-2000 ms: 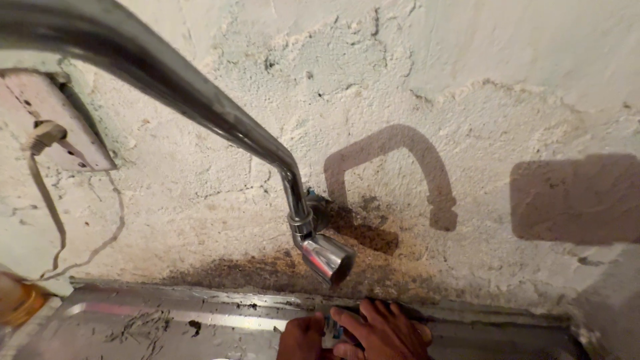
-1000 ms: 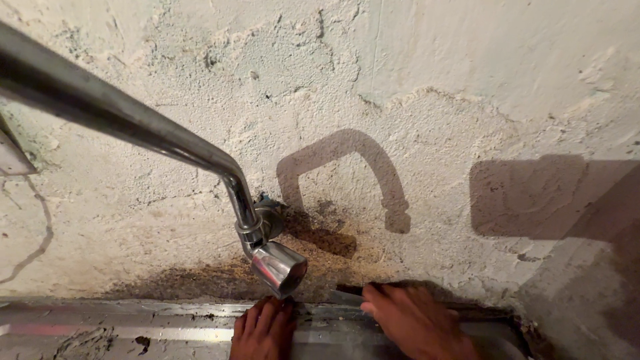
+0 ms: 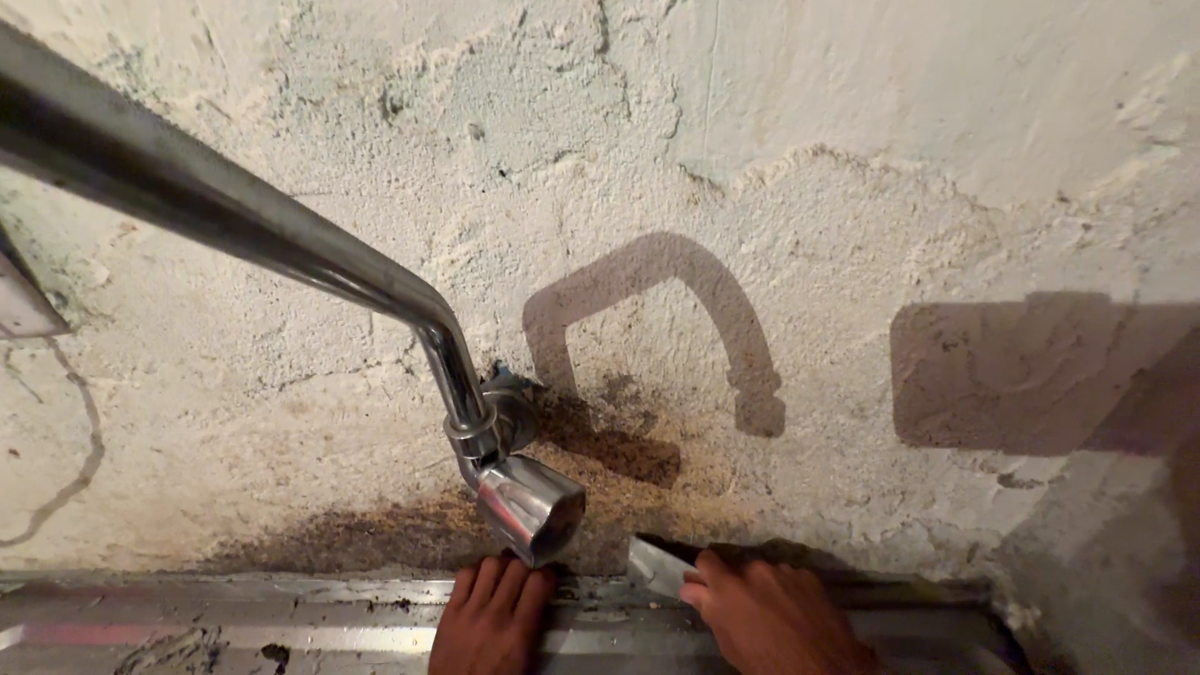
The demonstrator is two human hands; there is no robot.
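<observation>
My right hand [image 3: 773,609] grips a flat metal blade [image 3: 659,565], perhaps a scraper; its tip points up and left at the foot of the stained wall, where the wall meets the steel ledge. The handle is hidden in the fingers. My left hand [image 3: 492,614] rests on the metal sink's back edge [image 3: 347,591], fingers bent over it, below the tap's knob; whether anything lies under them cannot be seen. The chrome tap knob [image 3: 532,511] hangs just above the left fingertips, joined to a long curved chrome spout [image 3: 309,248].
Rough plaster wall [image 3: 825,225] fills the background, with brown and dark stains [image 3: 375,534] along its base. The spout reaches across the upper left. A wall plate [image 3: 23,300] is at the left edge. Dark debris [image 3: 275,653] lies on the metal at lower left.
Two seconds ago my hands were close together at the sink edge; now they are apart, with the right hand farther right and the blade showing. The view has shifted right.
</observation>
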